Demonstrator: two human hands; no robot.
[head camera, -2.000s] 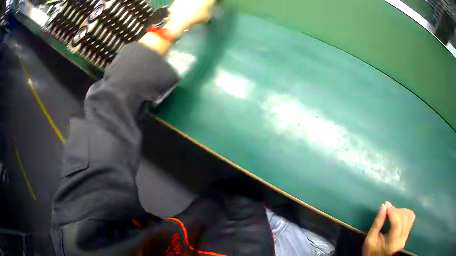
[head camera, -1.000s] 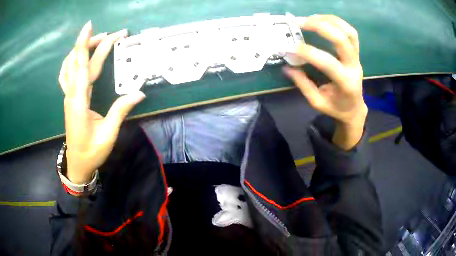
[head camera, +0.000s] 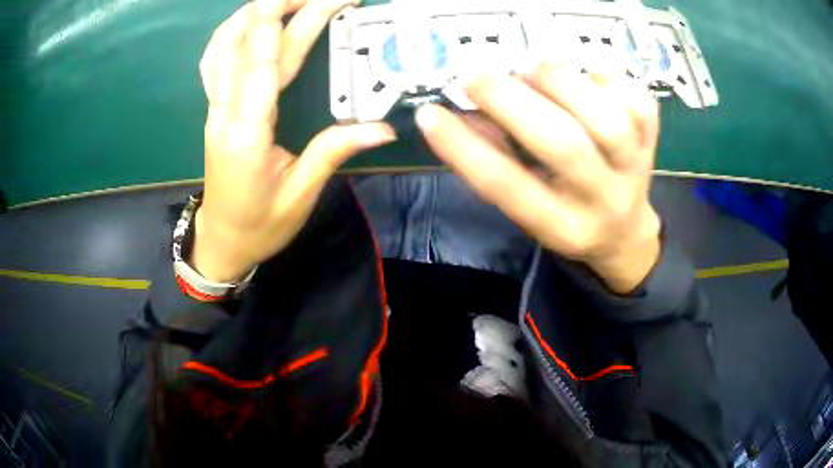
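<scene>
A silver-white perforated plate (head camera: 511, 38) lies at the top of the view, its notched edge towards me. Round bluish openings (head camera: 413, 51) show near its left and right parts. My left hand (head camera: 265, 137) holds the plate's left end, thumb at the lower left corner, fingers behind at the top. My right hand (head camera: 566, 155) is over the plate's middle, with thumb and forefinger at the notch below the left round opening. A small dark piece shows at that notch; whether the fingers pinch it, I cannot tell.
The green bench top (head camera: 119, 110) has a thin pale-brown front edge. Below it are my jacket, my lap and a grey floor with a yellow line (head camera: 73, 277). Part of a dark-clothed person (head camera: 811, 247) shows at the right edge.
The plate is nearer the top and shows round openings that were not visible before. My right hand has moved from its right end to the notch at the left opening.
</scene>
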